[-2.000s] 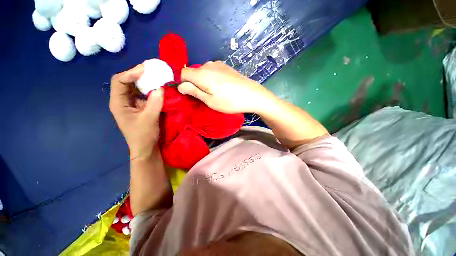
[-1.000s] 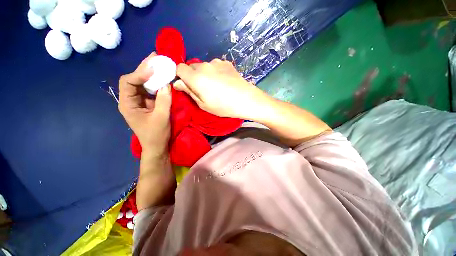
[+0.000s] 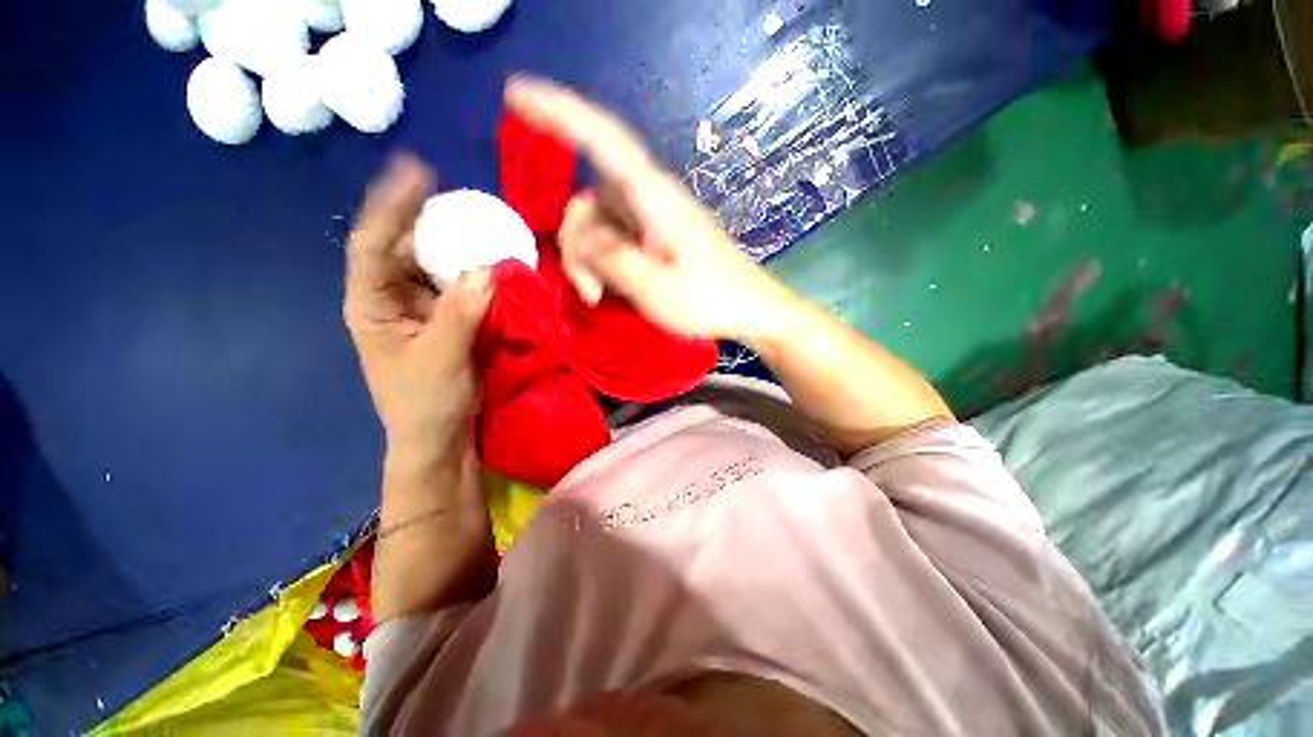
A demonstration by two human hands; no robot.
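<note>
A red plush piece [image 3: 540, 432] with several rounded lobes lies over the table edge against my shirt. A white pompom [image 3: 475, 238] sits against its upper left lobe. My left hand [image 3: 411, 295] holds the plush piece and pompom, thumb on the red lobe below the ball. My right hand [image 3: 626, 231] is raised above the piece with index finger stretched out and the other fingers curled; it is blurred. No needle or thread can be made out at its fingertips.
Several loose white pompoms [image 3: 295, 89] lie at the upper left of the blue table [image 3: 187, 360]. Shiny tape [image 3: 799, 137] covers the far edge. A yellow bag [image 3: 238, 670] with red pieces and white balls is at lower left. Pale sacks [image 3: 1152, 504] lie right on the green floor.
My right hand has come off the pompom's side and lifted up, its index finger now extended. My left hand still holds the ball and plush. The whole view has shifted slightly.
</note>
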